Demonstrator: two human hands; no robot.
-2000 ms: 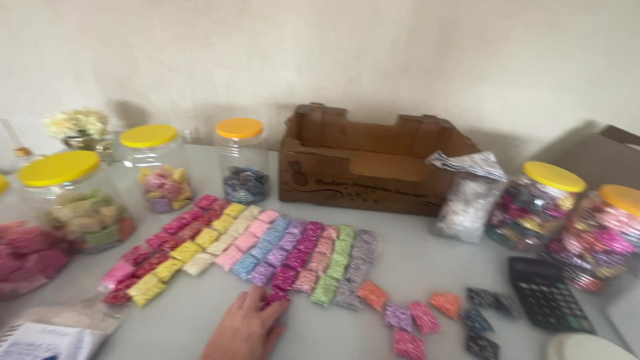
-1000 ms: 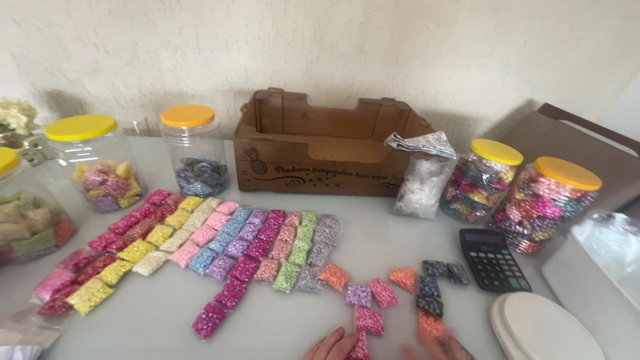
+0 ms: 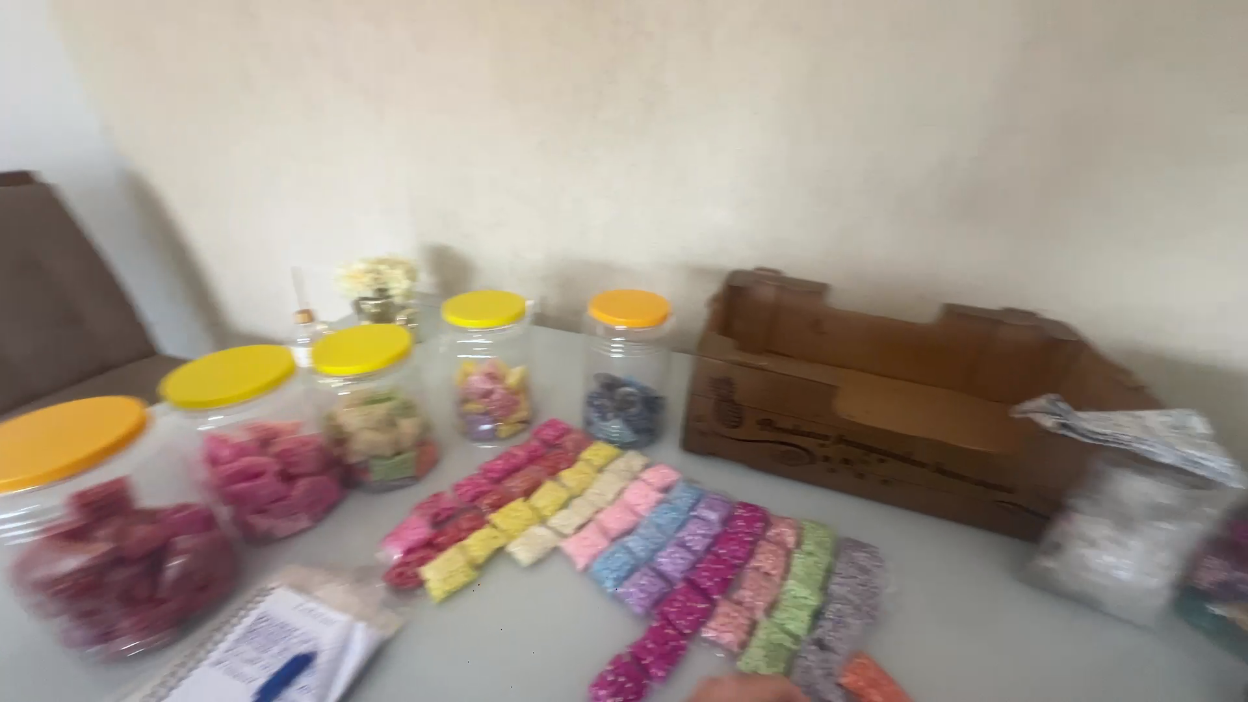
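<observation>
Rows of small bead packets lie side by side on the table, among them yellow packets (image 3: 517,515), blue packets (image 3: 648,536), magenta packets (image 3: 685,606) and green packets (image 3: 795,595). A blurred bit of one hand (image 3: 746,688) shows at the bottom edge, close to the magenta and green rows. Which hand it is, and whether it holds anything, cannot be told. An orange packet (image 3: 871,677) lies right of it, by the grey row (image 3: 840,609). The other hand is out of view.
Lidded plastic jars of packets stand left and behind, one with dark pink packets (image 3: 117,565), one with bluish ones (image 3: 625,409). A spiral notebook (image 3: 263,643) bears a blue pen (image 3: 285,675). Behind are a cardboard crate (image 3: 858,439), a clear bag (image 3: 1121,546) and flowers (image 3: 380,280).
The view has swung left. Both hands were by the loose packets at the right one second ago; now only part of one shows. Magenta packets extend the row further forward than two seconds ago.
</observation>
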